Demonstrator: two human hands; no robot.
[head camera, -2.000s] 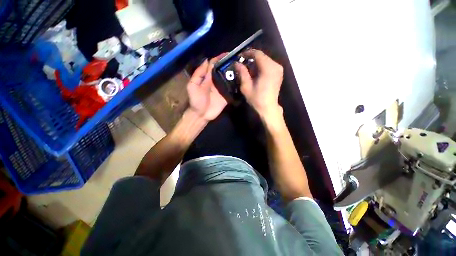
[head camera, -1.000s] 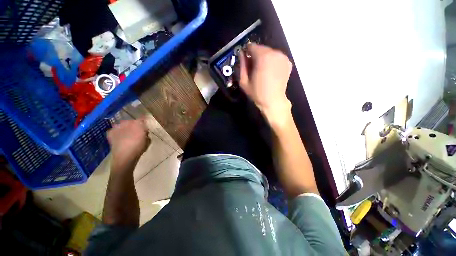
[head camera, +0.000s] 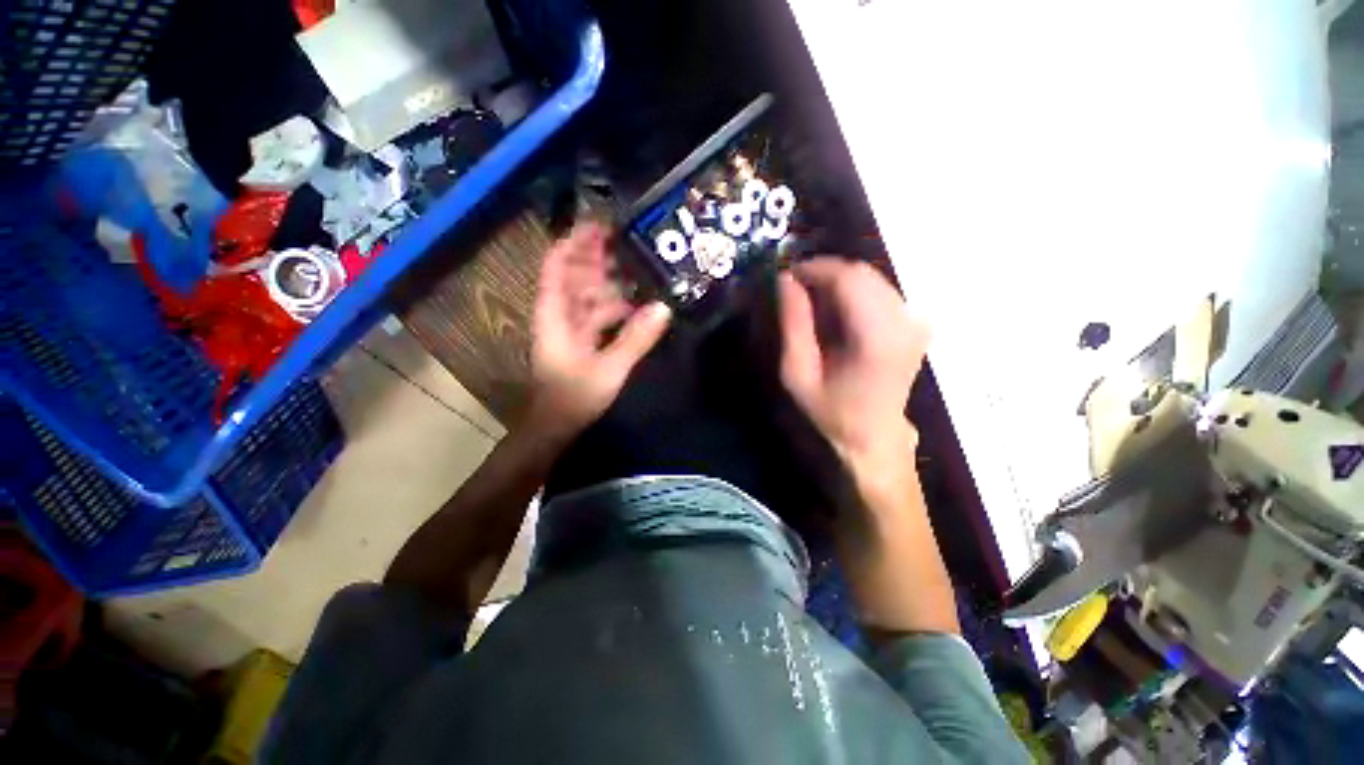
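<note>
The parts drawer (head camera: 652, 257) is pulled out beneath the table edge, ahead of my lap. Several white and shiny bobbins (head camera: 738, 218) and small metal parts lie in it. My left hand (head camera: 584, 329) is at the drawer's left near corner, fingers curled and apart, blurred; whether it holds anything small is unclear. My right hand (head camera: 856, 347) is to the right of and nearer than the drawer, thumb and fingers close together, blurred; I cannot tell whether something thin or small is between them.
A blue basket (head camera: 392, 269) with red plastic, scraps and a tape roll is on the left, another basket below it. The white table (head camera: 1077, 165) is on the right, with a HIKARI sewing machine (head camera: 1257, 583) and a yellow-handled tool (head camera: 1077, 629) at the lower right.
My right hand has come out of the drawer towards me and right, uncovering the bobbins. My left hand, low at the left one second ago, is back beside the drawer.
</note>
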